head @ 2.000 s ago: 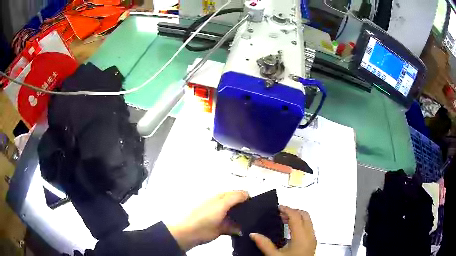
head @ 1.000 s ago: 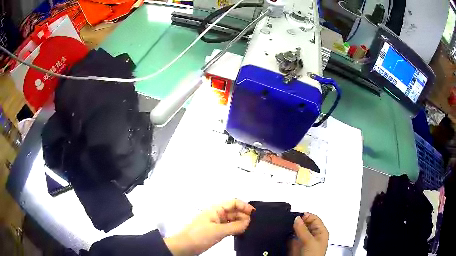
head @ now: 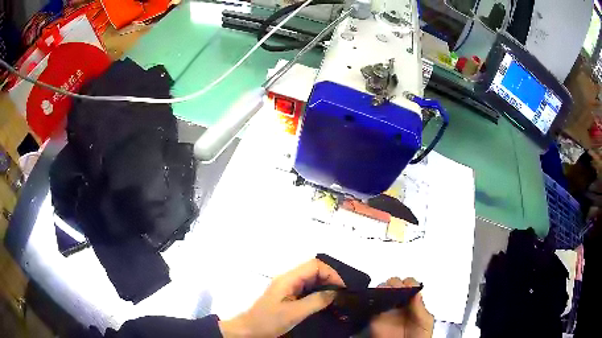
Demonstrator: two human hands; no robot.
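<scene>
A black fabric piece (head: 350,307) is held between both hands above the white template sheet (head: 244,231), near the bottom of the view. It looks folded or tilted, with one flap up at the back. My left hand (head: 284,297) grips its left side between thumb and fingers. My right hand (head: 406,313) holds its right side; the black cloth partly covers the fingers. The sewing template (head: 369,211) lies flat under the machine head (head: 360,138), with yellow, reddish-brown and black patches. The needle area is mostly hidden by the blue cover.
A large black fabric pile (head: 125,171) lies at the left, a smaller one (head: 525,284) at the lower right. A pale rod-like cylinder (head: 228,129) and a box with a red-orange switch (head: 285,104) stand left of the head. A control panel (head: 525,89) is upper right.
The black piece has turned from lying upright and flat between the hands to a tilted, folded position. Both hands still hold it. The right hand is now partly behind the cloth.
</scene>
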